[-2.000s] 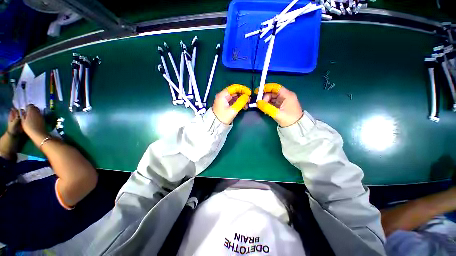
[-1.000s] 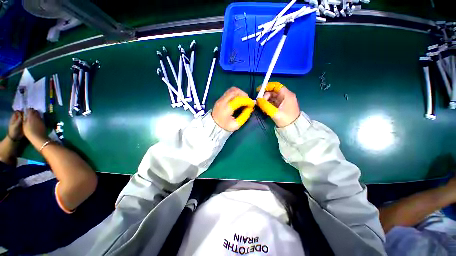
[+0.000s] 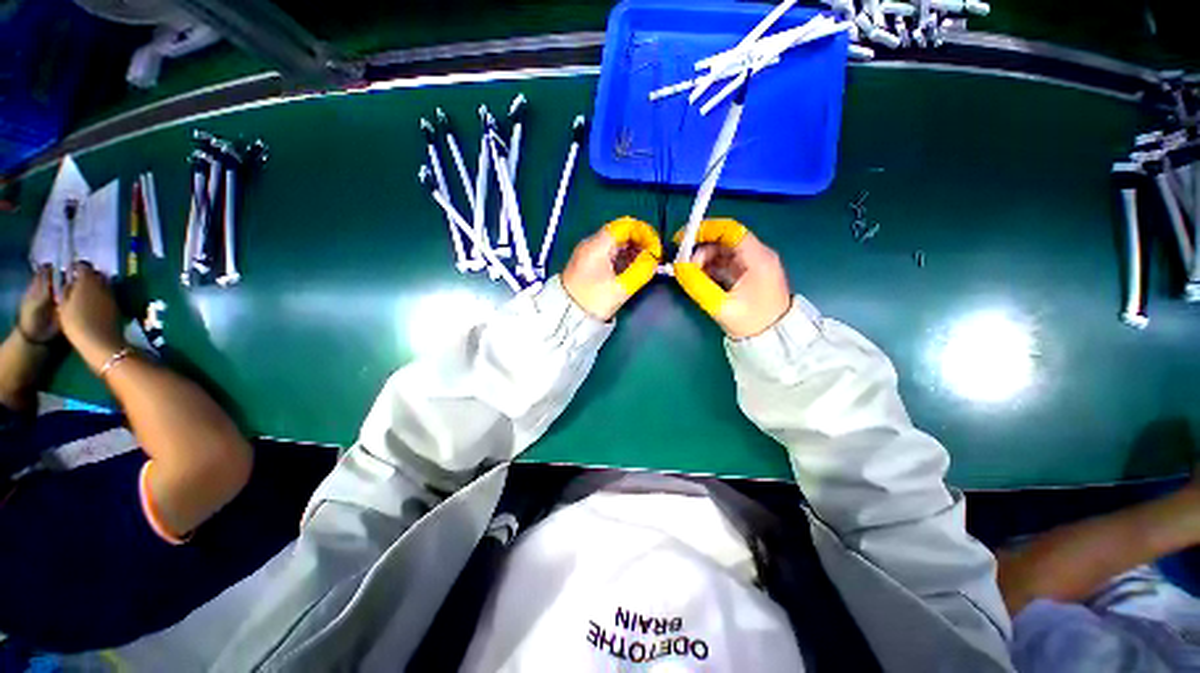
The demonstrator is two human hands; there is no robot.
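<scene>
My right hand, with yellow finger cots, pinches the near end of a white sleeved cable. The cable slants up and away, its dark far end over the blue tray. My left hand, also with yellow finger cots, pinches thin black lead wires close beside the cable's near end. A small white connector shows between the fingertips of both hands. The wires run up from the fingers into the tray. The fingertips hide the exact join.
White sleeving lies in the tray. Fanned harnesses lie left of my hands, with more piles at far left and far right. Dark specks lie on the right. Co-workers' arms show at both sides.
Since one second ago, the loose wire ends below my fingers have gone from sight, and the white connector shows between my fingertips. The cable stands slightly steeper.
</scene>
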